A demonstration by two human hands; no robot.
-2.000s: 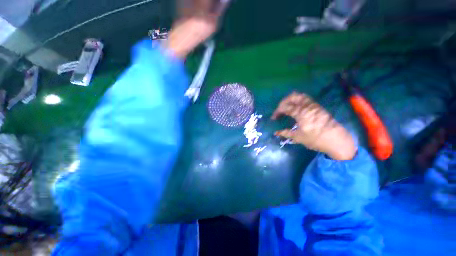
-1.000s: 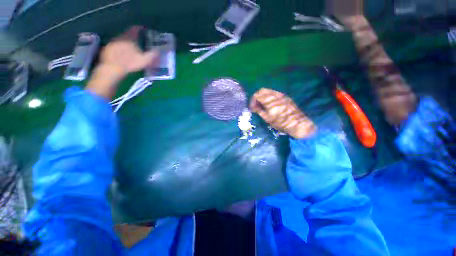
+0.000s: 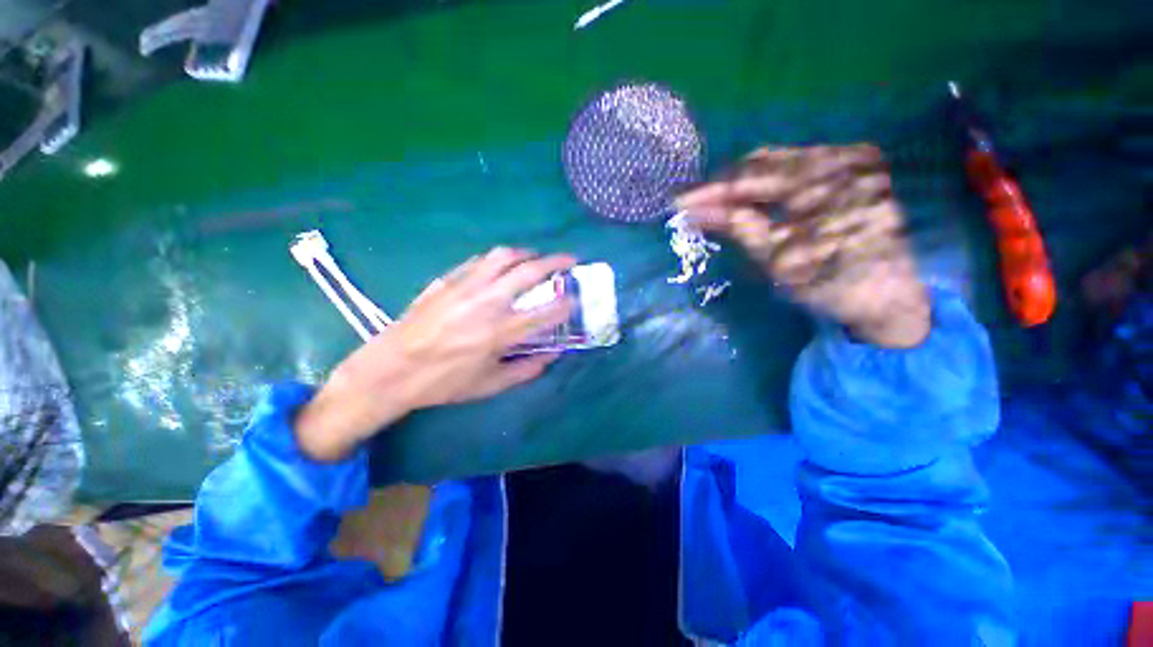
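Note:
A whitish rectangular housing (image 3: 597, 305) lies on the dark green surface in front of me. My left hand (image 3: 468, 331) is closed over its left part and holds it; the fingers hide much of it. White cables (image 3: 339, 288) trail from under my left hand to the upper left. My right hand (image 3: 816, 221) is blurred, thumb and finger close together at the lower right rim of the round dimpled dish (image 3: 622, 164), above the pile of small white parts (image 3: 689, 249). Whether its fingertips hold anything cannot be told.
An orange-red handled tool (image 3: 1015, 238) with a dark thin tip lies at the right. Grey-white units with cables (image 3: 223, 36) lie at the far left. Crinkled clear plastic (image 3: 36, 405) is at the left edge. A few white slivers (image 3: 713, 293) lie below the pile.
My left hand has come from the far side to the near middle with a housing and its cables. My right hand has stayed near the dish. The other person's arm at right has left the view.

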